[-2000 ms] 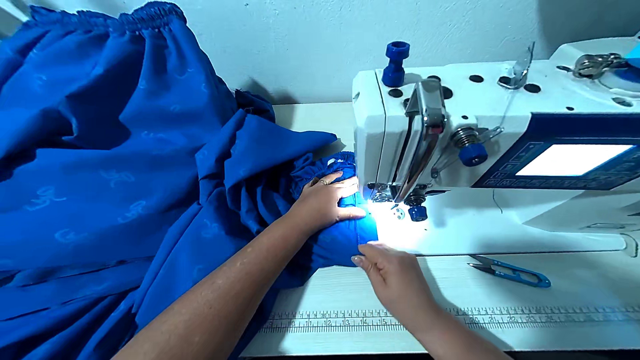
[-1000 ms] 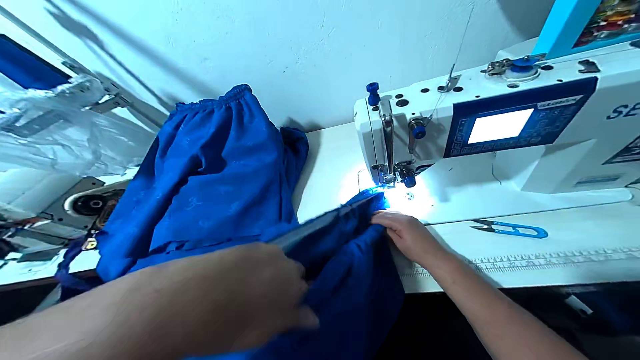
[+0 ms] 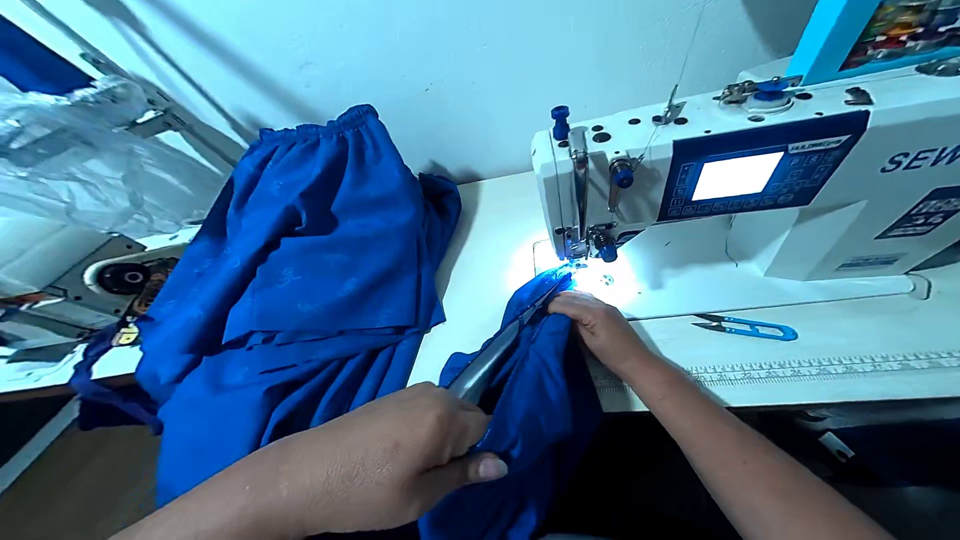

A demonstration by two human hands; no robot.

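Blue fabric (image 3: 540, 382) runs from under the presser foot of a white sewing machine (image 3: 600, 195) down over the table's front edge. My left hand (image 3: 427, 442) is closed on the fabric, thumb toward the right, at a grey strip (image 3: 487, 364) that lies along it; whether the strip is cloth or a tool I cannot tell. Close to the lit needle area, my right hand (image 3: 592, 322) presses and pinches the fabric with its fingertips. The needle's tip is lost in glare. A larger blue garment with a gathered waistband (image 3: 322, 247) lies to the left.
Blue thread snips (image 3: 750, 328) lie right of my right hand. A measuring scale (image 3: 817, 367) runs along the table's front edge. Another machine (image 3: 120, 277) and clear plastic (image 3: 105, 165) are at the left. A blue-framed rack (image 3: 832, 45) of coloured items stands at the back right.
My left hand has moved from beside the needle down toward me, and the fabric is now drawn out lengthwise. My right hand remains near the needle. The view has shifted left.
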